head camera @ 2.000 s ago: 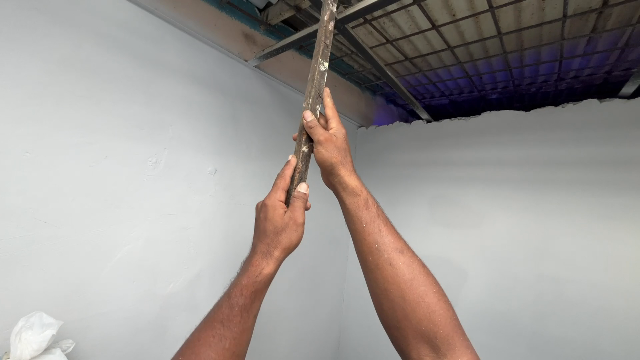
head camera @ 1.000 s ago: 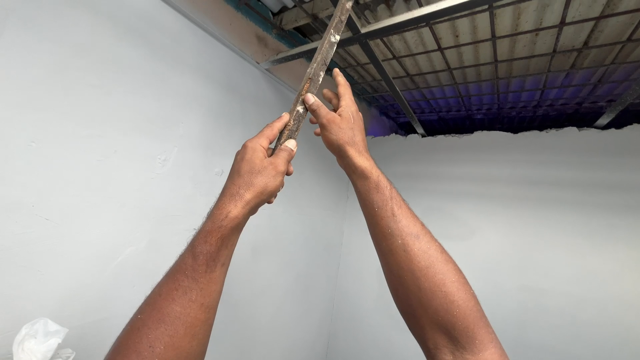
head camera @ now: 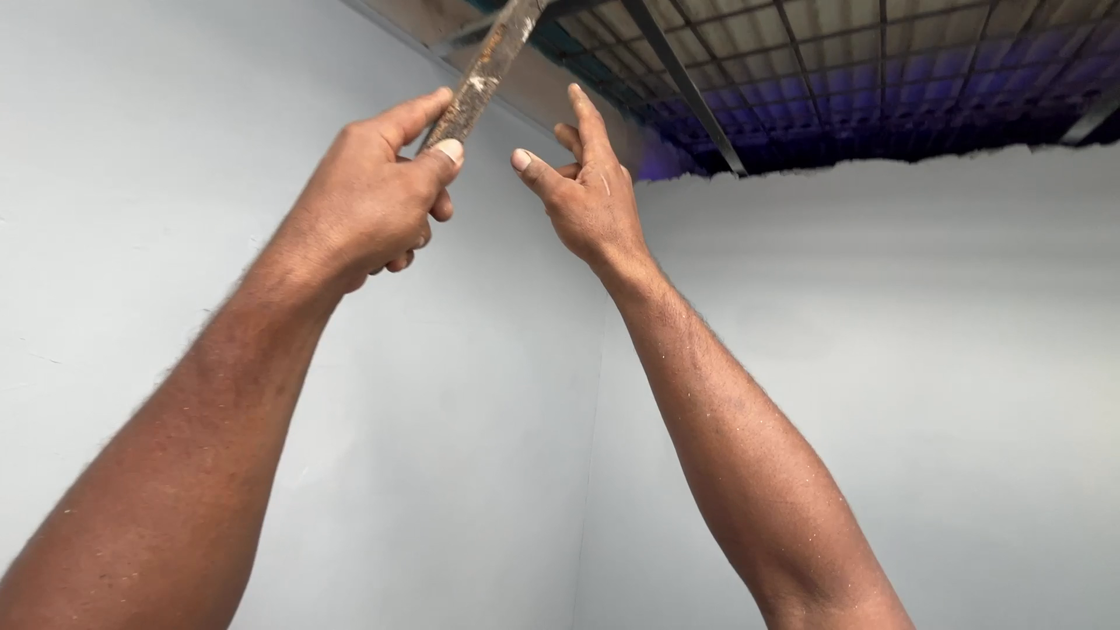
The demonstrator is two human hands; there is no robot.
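Note:
My left hand [head camera: 385, 184] grips the lower end of a worn, paint-spotted bar [head camera: 490, 74], thumb on one side and fingers on the other. The bar slants up to the right and leaves the top of the view, so its upper end is hidden. Whether it is wood or rusty metal I cannot tell. To the right, my right hand [head camera: 595, 188] is raised with thumb and fingers apart, holding nothing and not touching the bar.
Pale painted walls [head camera: 455, 394] meet in a corner behind my hands. Overhead are a metal ceiling-frame bar [head camera: 687, 87], a steel mesh grid [head camera: 792, 44] and corrugated roofing sheets. The right wall [head camera: 875, 262] ends in a rough top edge below the roof.
My right hand has let go of the bar, which it touched two seconds ago, and is now apart from it. The bar leans further to the right in my left hand.

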